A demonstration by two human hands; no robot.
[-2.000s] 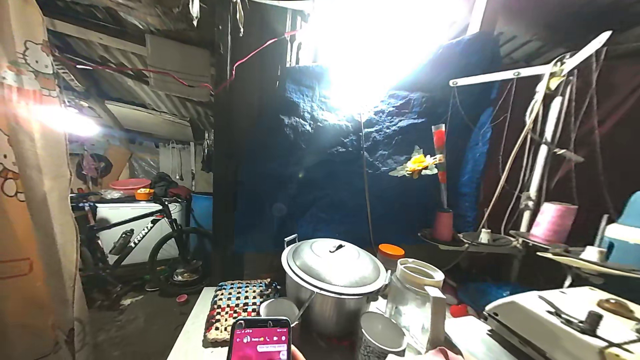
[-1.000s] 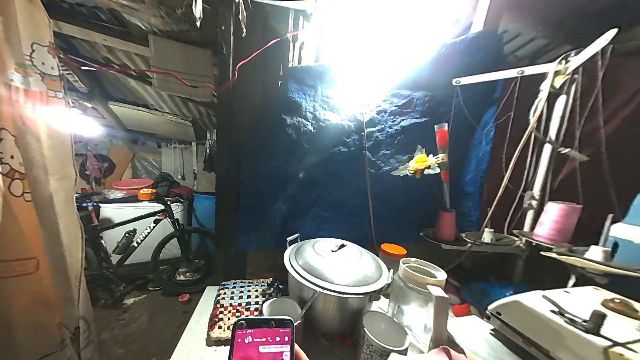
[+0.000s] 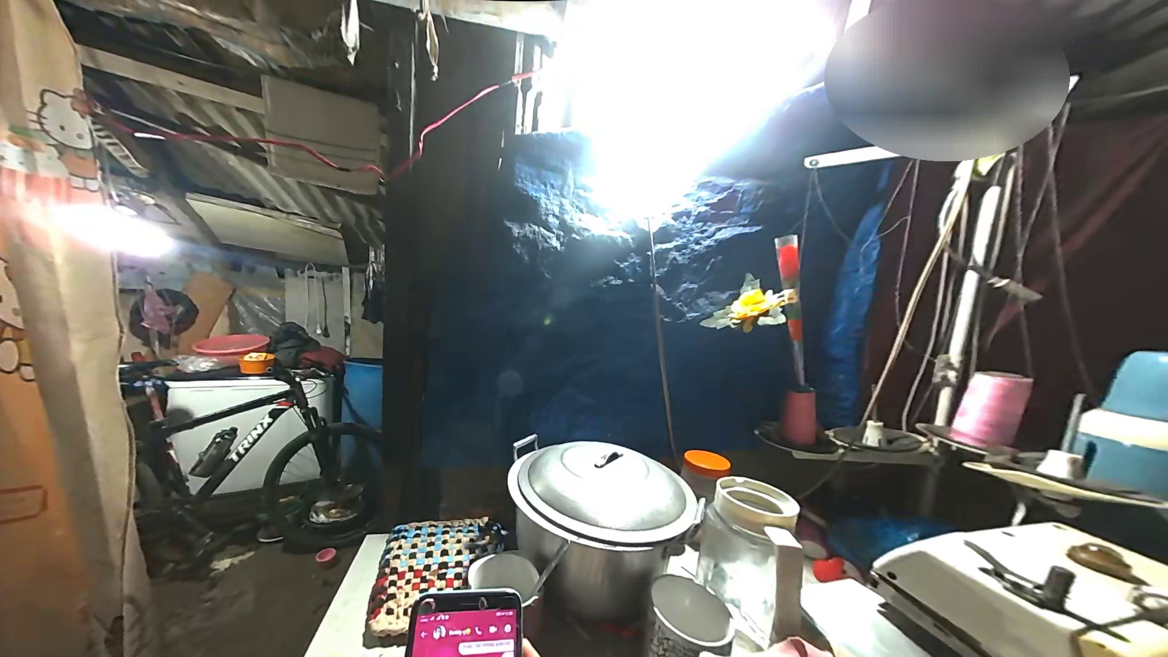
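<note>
A smartphone (image 3: 465, 628) with a lit pink screen stands upright at the bottom edge, and a fingertip of a hand (image 3: 530, 649) shows at its right side; most of that hand is out of frame. Further right, a bit of skin, apparently another hand (image 3: 792, 648), shows low beside a clear pitcher (image 3: 744, 557); its hold cannot be told. Behind the phone are a cup (image 3: 505, 575) with a utensil handle and a woven multicoloured pad (image 3: 429, 566). A lidded aluminium pot (image 3: 602, 511) stands behind them. A patterned metal mug (image 3: 691, 616) sits between phone and pitcher.
A white sewing machine (image 3: 1022, 584) is at the right, below a thread stand with a pink thread cone (image 3: 992, 409). An orange-lidded jar (image 3: 706, 467) is behind the pitcher. A bicycle (image 3: 246, 438) stands at the left behind a printed curtain (image 3: 55, 365). A bright light glares above.
</note>
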